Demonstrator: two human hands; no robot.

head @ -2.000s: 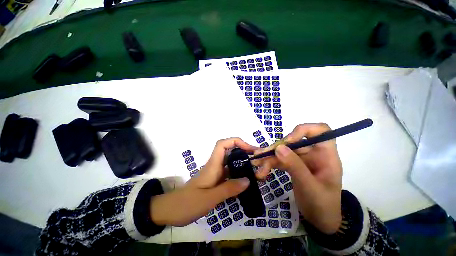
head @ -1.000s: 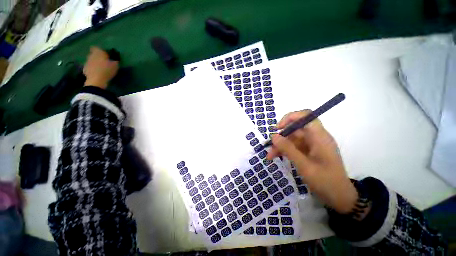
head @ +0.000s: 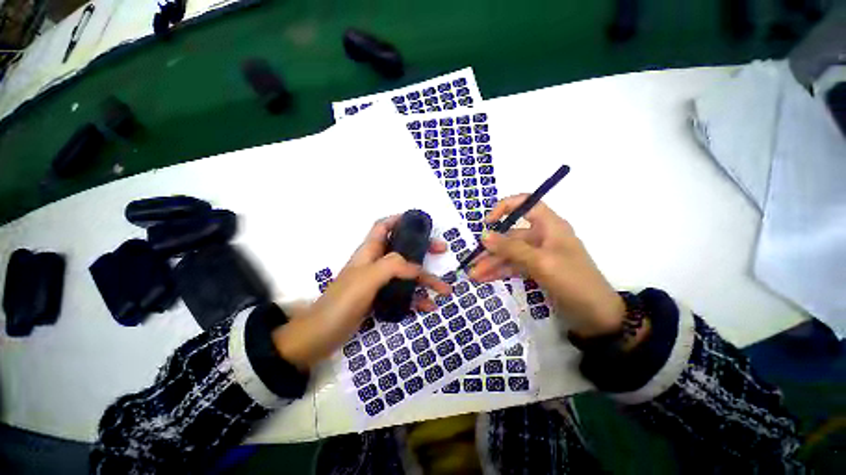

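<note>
My left hand (head: 357,292) is closed around a black oblong housing (head: 405,264), held tilted above the label sheets. My right hand (head: 538,255) holds slim black tweezers (head: 529,206) like a pen, their tip down at the top sheet, close to my left fingertips. The label sheet (head: 417,348) has rows of small dark labels and a blank white upper part. It overlaps another label sheet (head: 459,153) beneath it. Whether a label is on the tweezers' tip cannot be told.
Several black pieces (head: 134,278) stand at left on the white bench top (head: 612,139); a separate pair (head: 33,289) is farther left. Black housings (head: 373,52) lie scattered on the green belt (head: 195,83) beyond. Crumpled pale sheeting (head: 788,195) lies at far right.
My left hand has come back from the belt and now holds a housing over the sheets. My right hand stays at the sheet with the tweezers. The view has shifted slightly.
</note>
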